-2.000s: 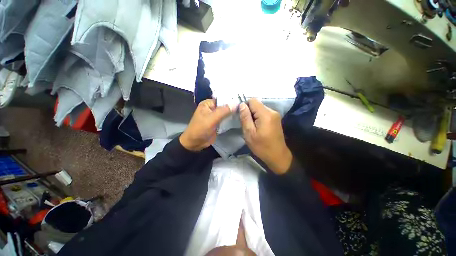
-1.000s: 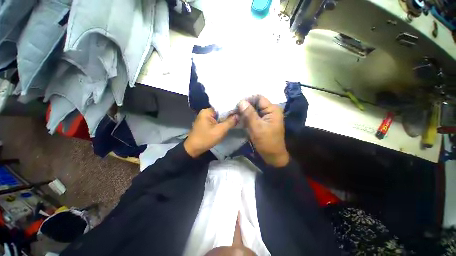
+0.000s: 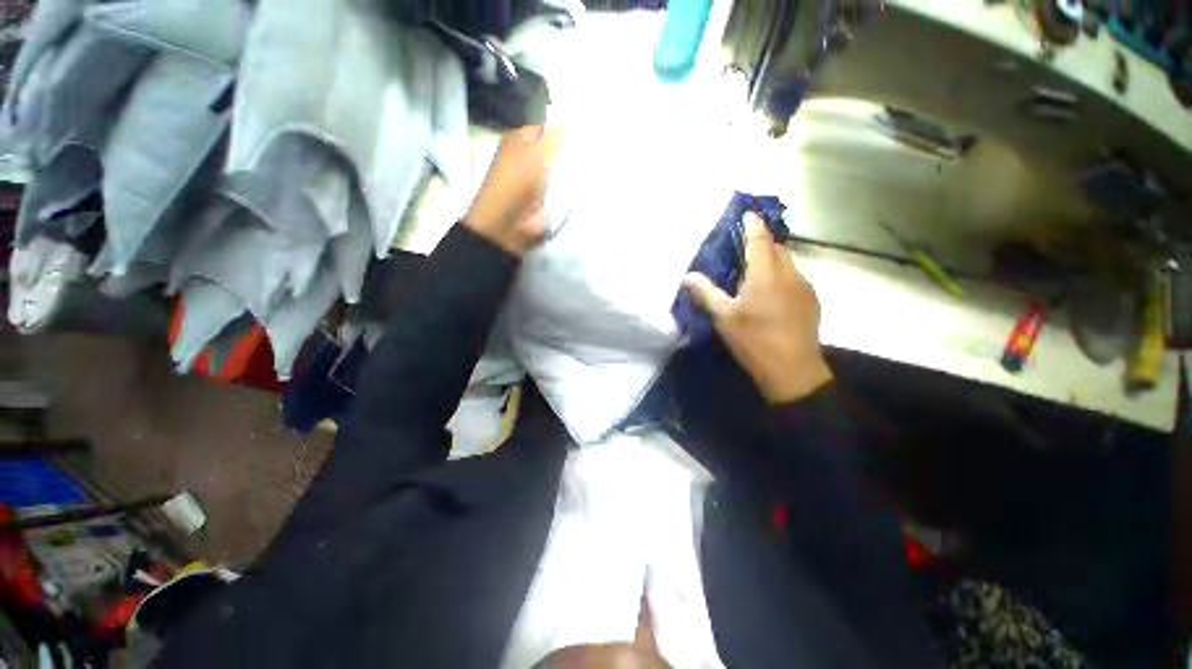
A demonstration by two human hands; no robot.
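A pale grey quilted panel point(image 3: 595, 307) lies in front of me, bleached white by the lamp in its upper part. Its pointed end hangs over the table edge towards my lap. My left hand point(image 3: 516, 190) is at the panel's upper left edge; its fingertips are lost in the glare. My right hand point(image 3: 765, 301) grips bunched navy fabric point(image 3: 712, 268) at the panel's right side, thumb and fingers around it. The needle area is hidden by glare.
Grey quilted pieces point(image 3: 294, 118) hang at the left. A turquoise strip point(image 3: 681, 39) lies beyond the work. The cream sewing machine point(image 3: 941, 52) stands upper right. A yellow-green tool point(image 3: 939, 272), a red item point(image 3: 1024, 335) and a yellow handle point(image 3: 1148, 340) lie right.
My hands have parted from the middle of the work. The left moved up and left, the right moved right onto the navy fabric. The grey panel now hangs further towards my lap.
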